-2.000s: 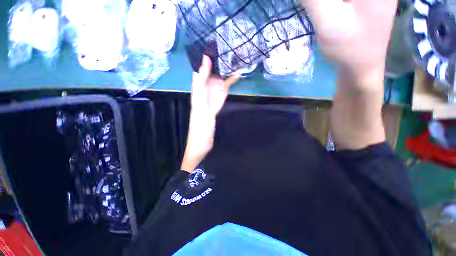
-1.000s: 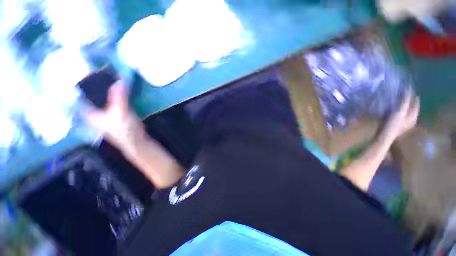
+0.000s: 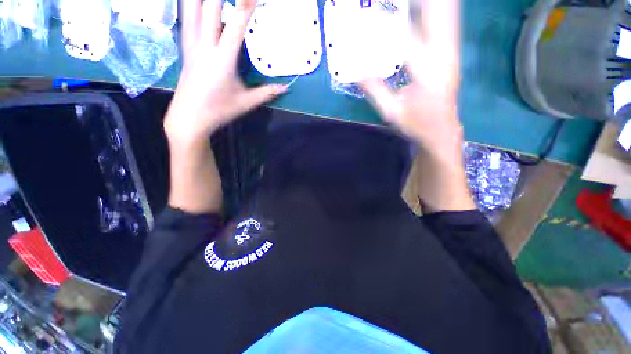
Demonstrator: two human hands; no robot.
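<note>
Two white housing parts with dark holes around their rims, a left one (image 3: 285, 36) and a right one (image 3: 365, 43), lie side by side on the blue-green mat. Clear bag film shows under the right one. My left hand (image 3: 216, 86) is at the left part's side, fingers spread and partly cut off by the top edge, thumb near its lower rim. A thin pale line shows at that thumb tip. My right hand (image 3: 425, 97) is blurred at the right part's right side, thumb by its lower edge. Its fingertips are cut off or blurred, so its grip is unclear.
More bagged white housings (image 3: 86, 31) lie at the upper left. A black tote (image 3: 128, 138) with shiny bags stands at the left. A carton (image 3: 543, 190) of crumpled bags is below the bench edge at right. A grey rounded machine (image 3: 564, 62) sits at the upper right.
My right hand has moved from the carton of bags back over the bench. My left hand has moved beside the left white part; the dark block it held is no longer clearly visible. The view has turned.
</note>
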